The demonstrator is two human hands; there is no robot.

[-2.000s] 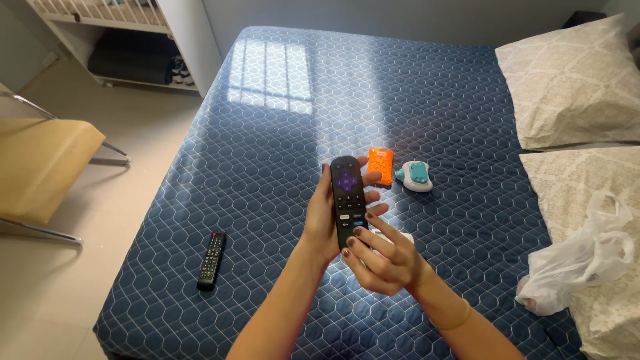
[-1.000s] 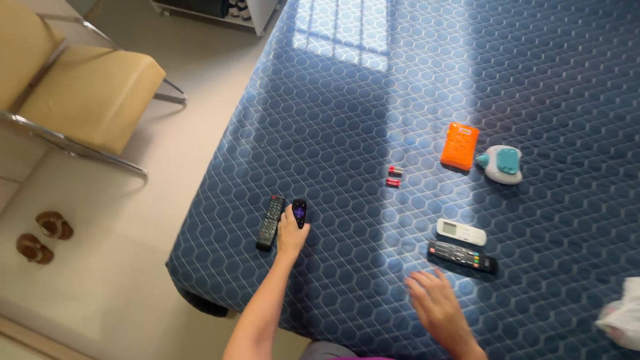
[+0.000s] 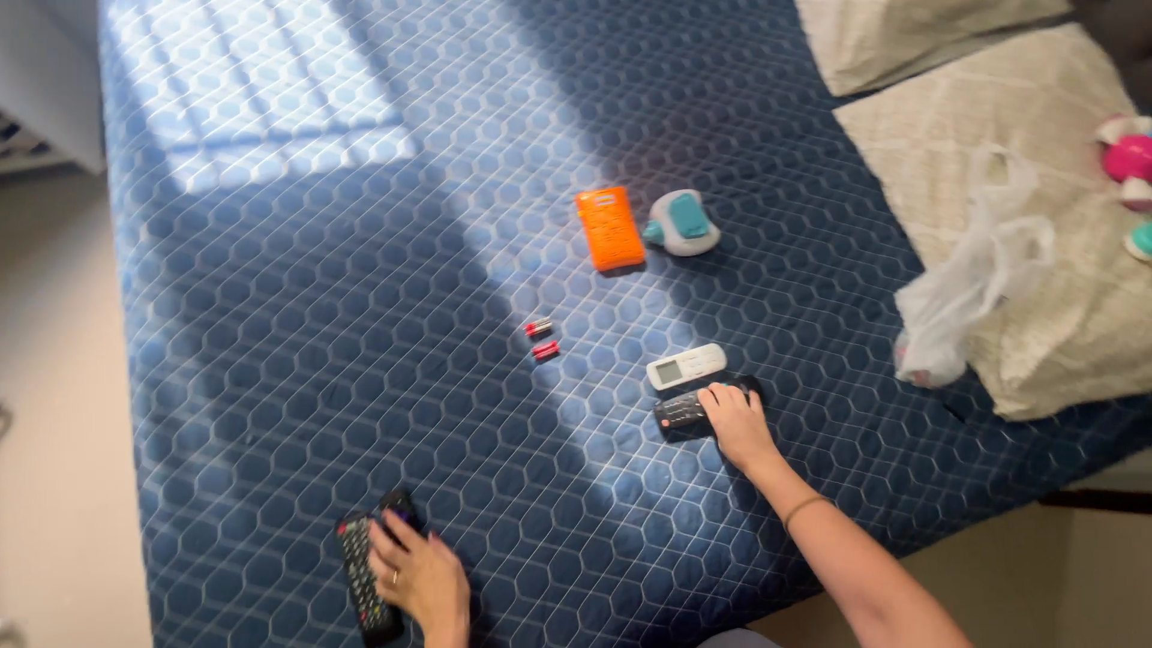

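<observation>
On the blue quilted bedspread, my left hand [image 3: 420, 576] rests over a small black remote control [image 3: 399, 507], its fingers also close to a longer black remote [image 3: 367, 576]. My right hand [image 3: 738, 423] has its fingers on another black remote control [image 3: 681, 411]; whether they grip it is unclear. Just above that lies a white air-conditioner remote [image 3: 687, 366] with a small display. Two red batteries [image 3: 545, 351] lie side by side near the middle. Farther back are an orange rectangular case [image 3: 611, 229] and a white and teal device [image 3: 684, 222].
A white plastic bag [image 3: 967, 279] lies against a beige patterned pillow [image 3: 1017, 162] on the right. A pink and white toy [image 3: 1129, 160] is at the far right edge. The bed's left edge [image 3: 135, 450] borders the pale floor.
The small black remote, held in my hands two seconds ago, now lies beside the longer one. My right hand has moved from the bare bedspread onto the black remote by the white one.
</observation>
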